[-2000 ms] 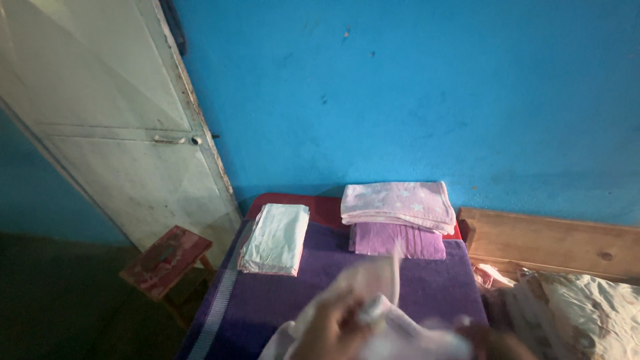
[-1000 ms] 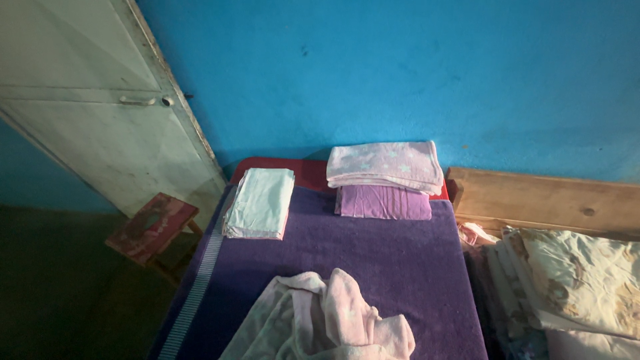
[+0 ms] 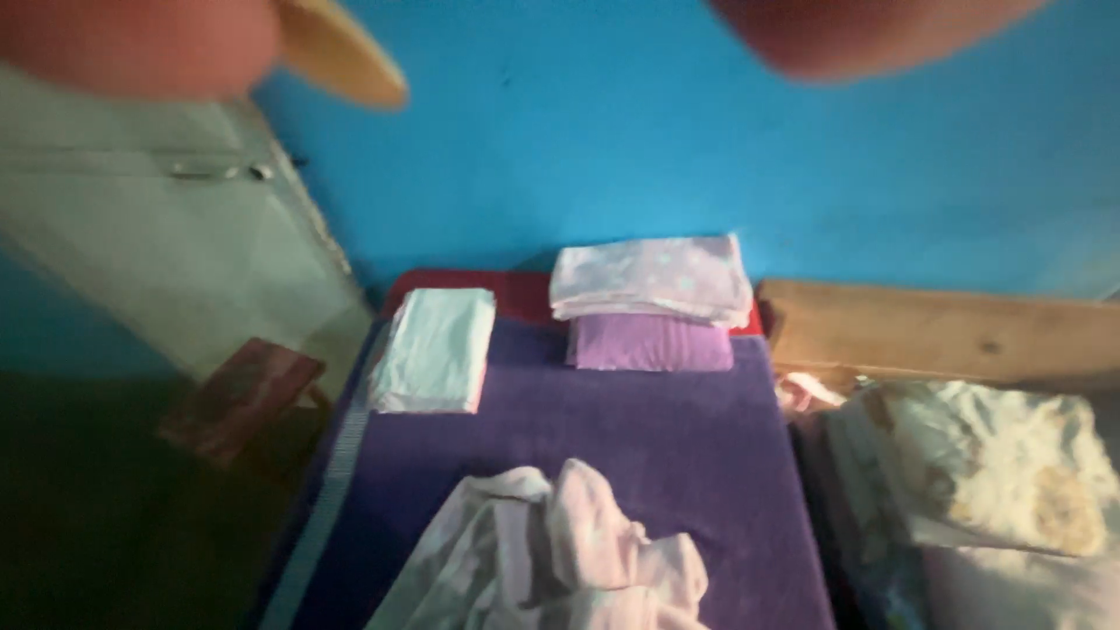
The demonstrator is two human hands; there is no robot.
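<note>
Blurred fingers of my left hand [image 3: 166,44] fill the top left corner, very near the camera, with a long nail showing. At the top right, one blurred fingertip of my right hand [image 3: 857,31] comes into view. Most of both hands is cut off, so what they hold, if anything, is hidden. A crumpled pale pink cloth [image 3: 586,542] lies on the purple cloth [image 3: 612,420] that covers the table. Behind it, a folded white patterned cloth [image 3: 652,276] rests on a folded lilac cloth [image 3: 652,341]. To their left is a folded pale green cloth [image 3: 437,350].
A small red stool [image 3: 254,394] stands left of the table, by a pale metal door [image 3: 157,210]. On the right are a wooden board [image 3: 945,332] and a pile of folded fabric [image 3: 989,464]. A blue wall [image 3: 525,157] rises behind the table.
Two seconds ago my hands were on the pale pink cloth at the bottom. Now it lies crumpled on the table, released, and fingers show close to the camera at the top.
</note>
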